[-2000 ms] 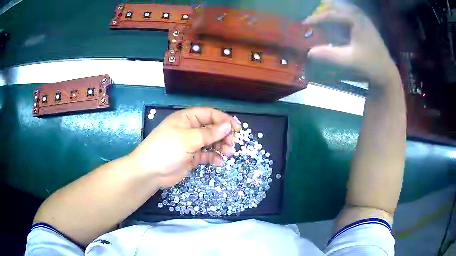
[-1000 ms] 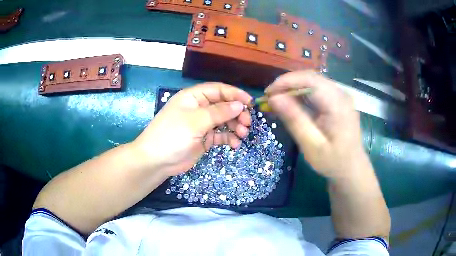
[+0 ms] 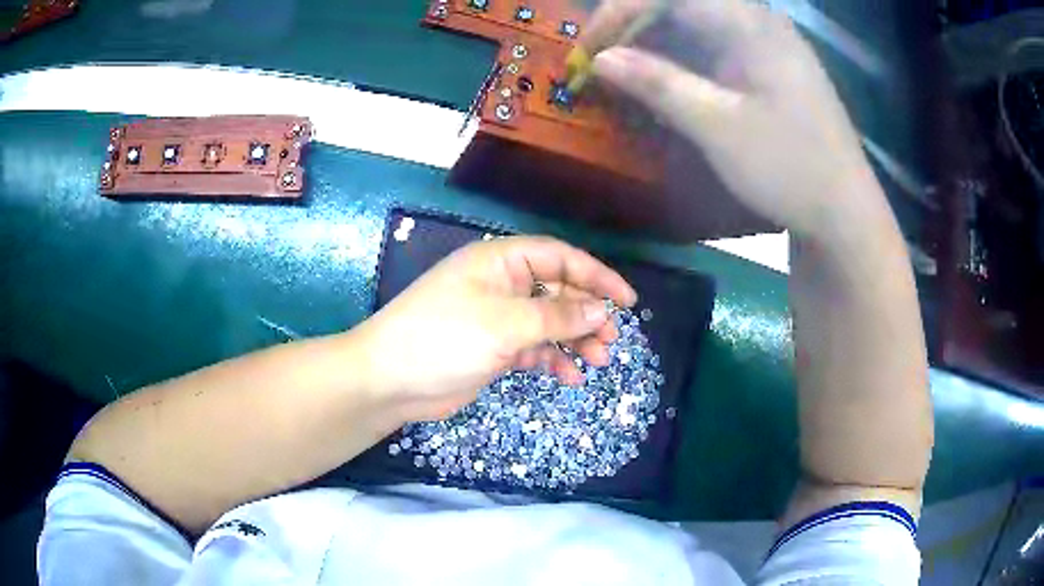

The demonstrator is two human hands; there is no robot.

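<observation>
My right hand (image 3: pixel 698 97) holds the short yellow tool (image 3: pixel 579 69) with its tip at the first pocket of the top plate on the stack of reddish-brown fixture plates (image 3: pixel 550 160). The hand and forearm hide the rest of that plate. My left hand (image 3: pixel 492 326) is over the black tray (image 3: pixel 693 343), thumb and fingertips pinched together; a small silver disc seems to show at the fingertips. Loose silver discs (image 3: pixel 538 429) lie heaped in the tray under and beside the left hand.
A separate fixture plate (image 3: pixel 206 157) with four pockets lies on the green bench (image 3: pixel 172 269) at the left. Another plate (image 3: pixel 492 16) lies behind the stack. Part of a reddish-brown piece (image 3: pixel 34 16) shows at the top left. Dark red machinery (image 3: pixel 996 275) stands at the right.
My right hand has moved up and away from my left fingertips to the stack's top plate with the yellow tool. My left hand stays over the tray. The view has shifted somewhat.
</observation>
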